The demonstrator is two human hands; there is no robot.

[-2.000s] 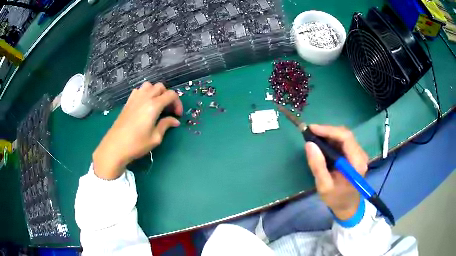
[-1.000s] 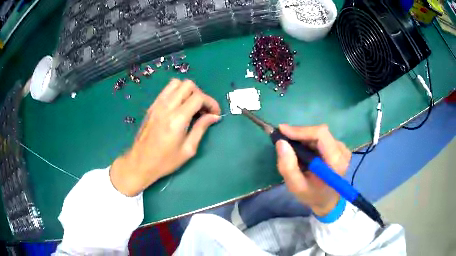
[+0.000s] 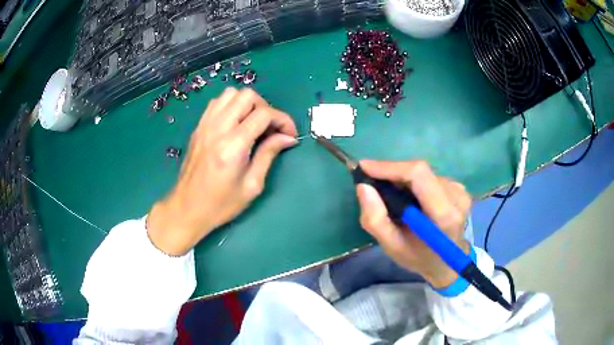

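Observation:
A small silvery-white circuit board (image 3: 333, 120) lies flat on the green mat. My right hand (image 3: 419, 219) holds the blue and black soldering iron (image 3: 434, 236) like a pen. Its metal tip is at the board's lower left corner. My left hand (image 3: 225, 162) is left of the board and pinches a thin solder wire (image 3: 303, 137) between thumb and index finger. The wire's end meets the iron tip at that corner. Whether tip and wire touch the board is too small to tell. More wire shows at the far left.
Beyond the board lies a pile of dark red components (image 3: 374, 66). Looser components (image 3: 196, 82) lie behind my left hand, below stacked clear trays (image 3: 168, 34). White tubs stand at left (image 3: 58, 101) and back (image 3: 425, 19). A black fan (image 3: 525, 54) and cables are right.
Since the oldest frame, my left hand has moved right to the board with the solder wire, and the iron tip has moved to the board's lower left corner. The view has shifted.

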